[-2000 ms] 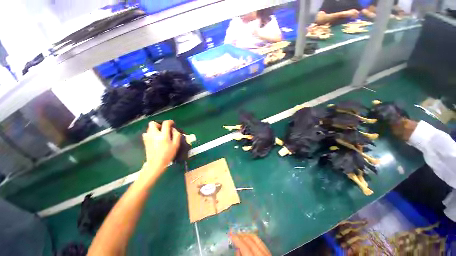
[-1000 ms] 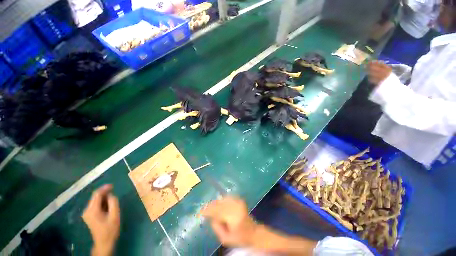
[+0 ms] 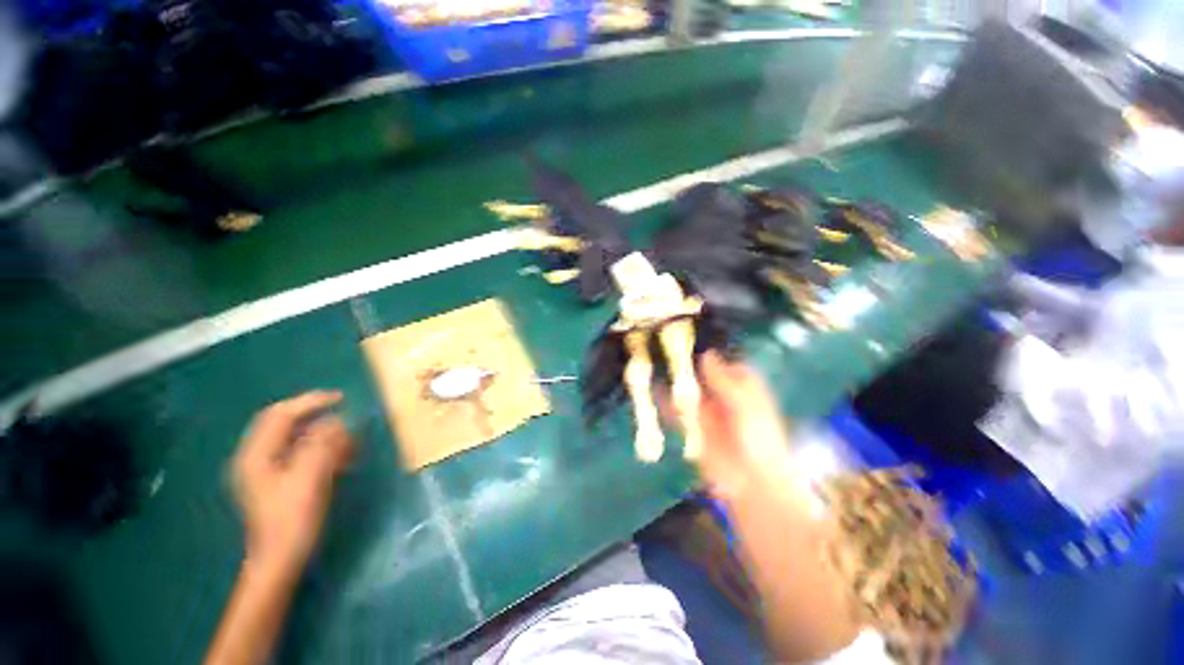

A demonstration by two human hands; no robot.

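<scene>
My right hand [image 3: 734, 422], blurred, holds a figure lower body [image 3: 658, 340] by its tan legs, which point down. A white block is at its top and black cloth hangs behind the legs. My left hand [image 3: 288, 461] is empty with fingers apart and curved, above the bench left of the glue card [image 3: 501, 431]. A white adhesive blob [image 3: 460, 382] ringed by brown stain lies at the card's centre. A thin stick [image 3: 557, 379] projects from the card's right edge. Behind the held figure lie dressed figures [image 3: 714, 234] in black cloth with tan legs.
Black garments [image 3: 72, 474] lie at the left. One black piece with a pale tip [image 3: 238, 222] lies beyond the white strip. A blue bin [image 3: 500, 47] stands at the back. Tan leg parts [image 3: 896, 552] fill a bin below right. A person in white [image 3: 1104, 377] is at the right.
My right hand was empty near the bench edge and is now further right and higher, holding a figure with black cloth. My left hand stays left of the card. The camera view has shifted.
</scene>
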